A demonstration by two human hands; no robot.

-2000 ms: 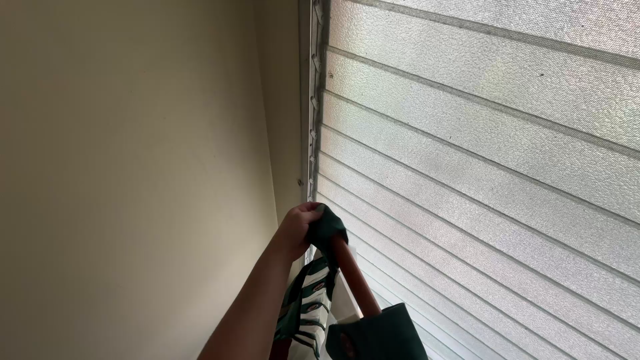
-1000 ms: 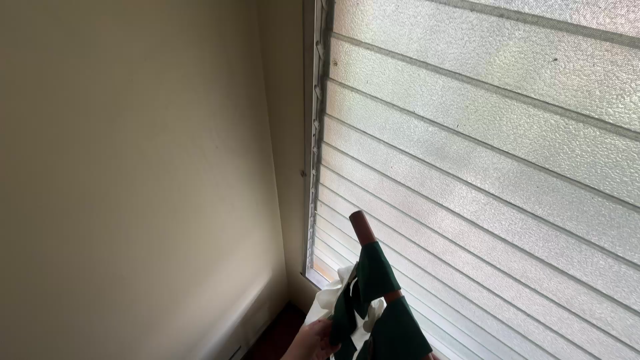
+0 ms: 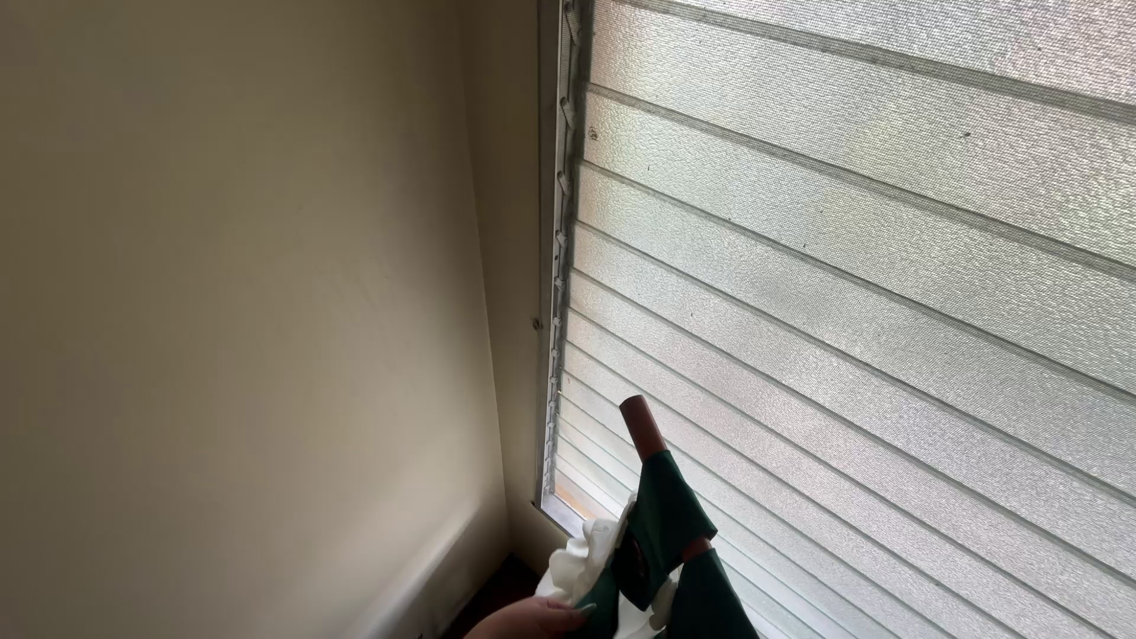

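Observation:
A reddish-brown rod [image 3: 642, 428], probably a wooden curtain rod, slants up from the bottom edge, its bare end uppermost. Dark green fabric loops [image 3: 667, 519] hang around the rod, with a short stretch of rod showing between two of them. My left hand [image 3: 532, 617], low in the view, pinches the green fabric beside white ruffled fabric [image 3: 581, 559]. The hand is partly cut off by the bottom edge. My right hand is outside the view.
A louvered window of textured glass slats [image 3: 799, 266] fills the right side, with its metal frame [image 3: 543, 355] at its left edge. A plain beige wall [image 3: 240, 311] stands on the left. White baseboard [image 3: 417, 568] and a dark red floor patch show low in the corner.
My left hand has moved down from the top loop to the fabric below. The rod's end, covered by the green loop two seconds ago, now sticks out bare above it.

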